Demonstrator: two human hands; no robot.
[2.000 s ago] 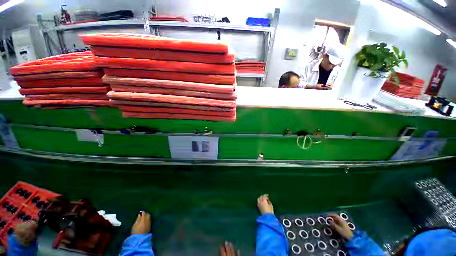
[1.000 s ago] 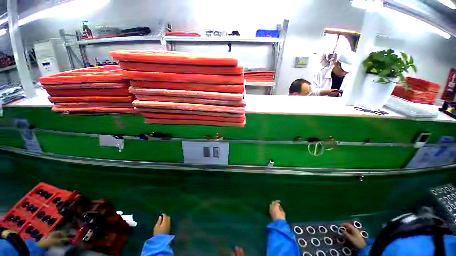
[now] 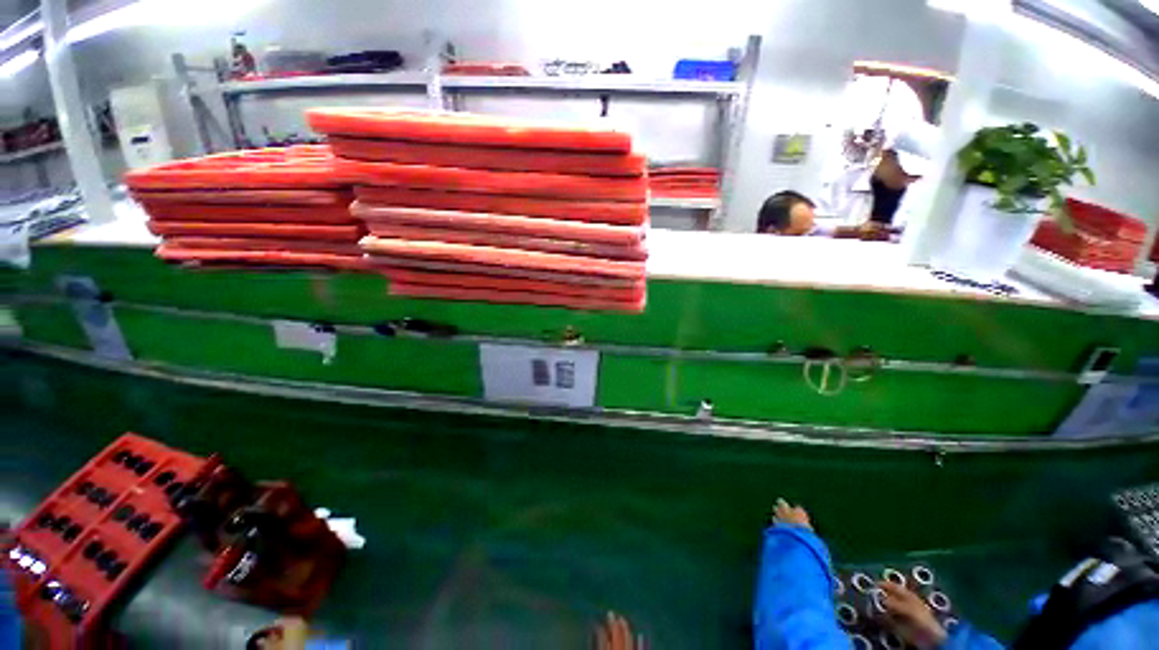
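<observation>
My left hand [image 3: 290,634] is at the bottom edge, beside a dark red-brown box of units [image 3: 282,552]. It is partly cut off, and I cannot tell whether it holds anything. Only the fingers of my right hand [image 3: 619,632] show at the bottom edge; they are apart with nothing visible in them. Left of the box, a tilted red tray [image 3: 117,518] holds dark round parts in its compartments. White scraps [image 3: 341,528] lie right of the box.
At right, another worker's hands [image 3: 791,513] [image 3: 910,612] are by a tray of rings [image 3: 924,575]. A sleeve shows at the far left edge. Stacked red trays [image 3: 508,216] and a potted plant [image 3: 1017,178] stand on the white ledge. People are behind it. A blister tray [image 3: 1140,512] lies far right.
My left hand has moved down and left, towards the dark box. The view has shifted left. The neighbour's hand at far left is no longer clearly visible.
</observation>
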